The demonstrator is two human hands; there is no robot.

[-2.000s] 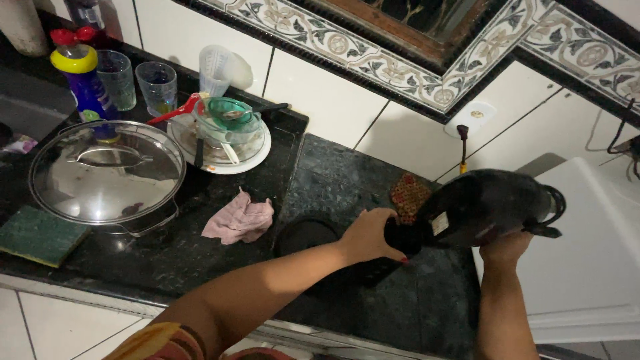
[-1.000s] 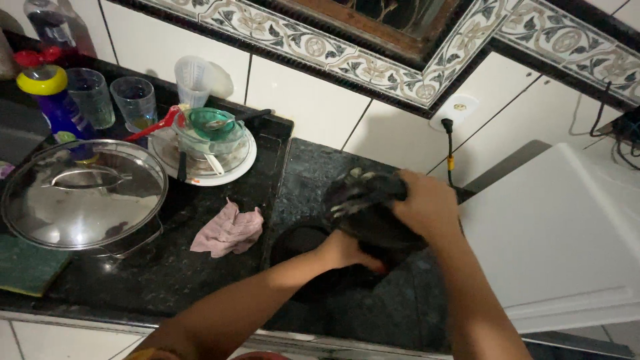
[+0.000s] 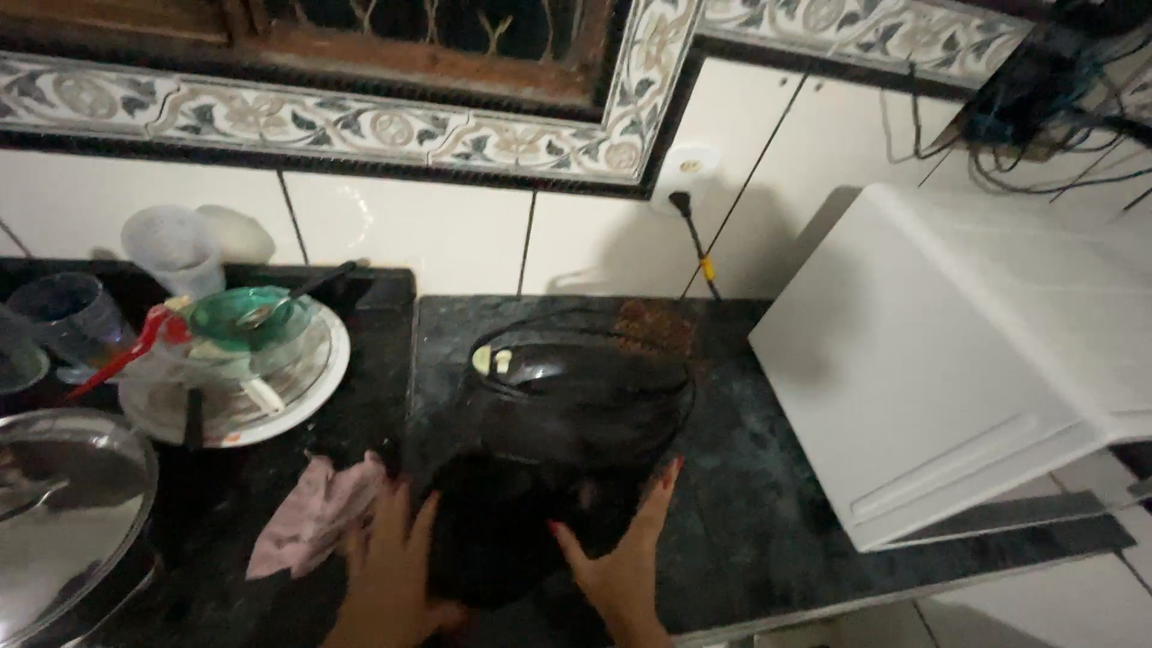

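A glossy black appliance (image 3: 585, 387) with a pale label and a dark cord around it rests on the dark stone counter near the wall. In front of it is a round black part (image 3: 495, 522), too dark to make out well. My left hand (image 3: 391, 558) is at the left side of this part, fingers spread, close to a crumpled pink cloth (image 3: 315, 513). On the part's right side is my right hand (image 3: 621, 558), thumb and fingers apart against the dark shape. Whether either hand grips it cannot be told.
Left stand a white plate (image 3: 315, 405) with a green bowl (image 3: 243, 315) and utensils, glasses (image 3: 72, 315), a plastic cup (image 3: 171, 243) and a glass-lidded pan (image 3: 81, 504). A plug (image 3: 681, 202) sits in the wall outlet. A white appliance (image 3: 837, 360) stands right.
The black appliance, held up in my right hand two seconds ago, now lies on the counter by the wall. My right hand has come off it and moved down to the round black part.
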